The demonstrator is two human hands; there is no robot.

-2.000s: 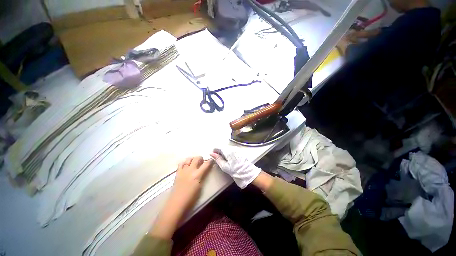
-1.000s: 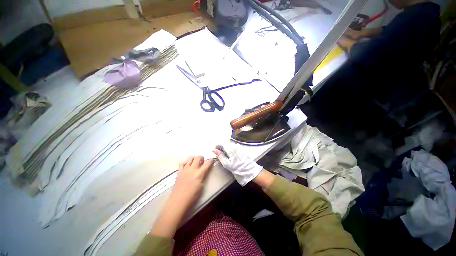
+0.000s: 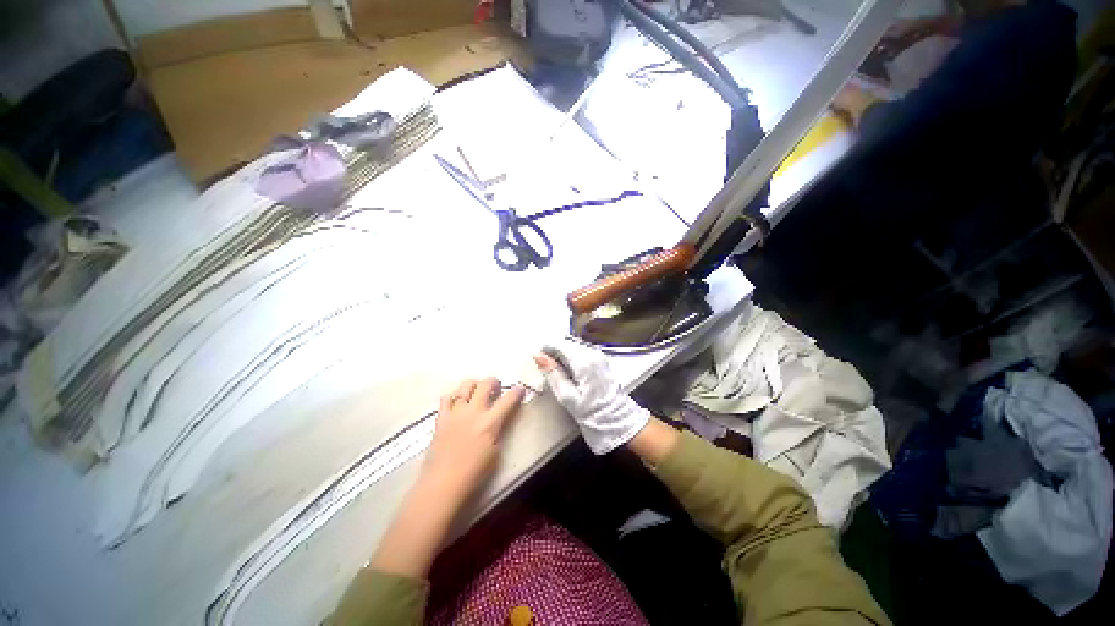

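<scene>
A long, narrow, curved off-white strip with dark edge lines [image 3: 320,499] lies along the near table edge. My bare left hand [image 3: 468,428] lies on its upper end, fingers bent and pressed down. My white-gloved right hand [image 3: 589,397] is just to the right, near the strip's end; whether its fingertips pinch the fabric is too small to tell. The steam iron [image 3: 638,303], with an orange-brown handle, is parked beyond my right hand at the table's right edge. Loose pale curved strips [image 3: 245,367] lie mid-table.
Open shears [image 3: 521,241] and a dark cord [image 3: 585,202] lie past the iron. A thick strip stack [image 3: 159,306] with a lilac scrap [image 3: 302,179] is at the far left. Crumpled cloth [image 3: 801,416] hangs or lies right of the table. A person in dark clothing [image 3: 966,147] is at upper right.
My right hand has shifted slightly up and right, opening a small gap from my left hand. My left hand stays almost still on the strip. The other person has leaned and moved an arm.
</scene>
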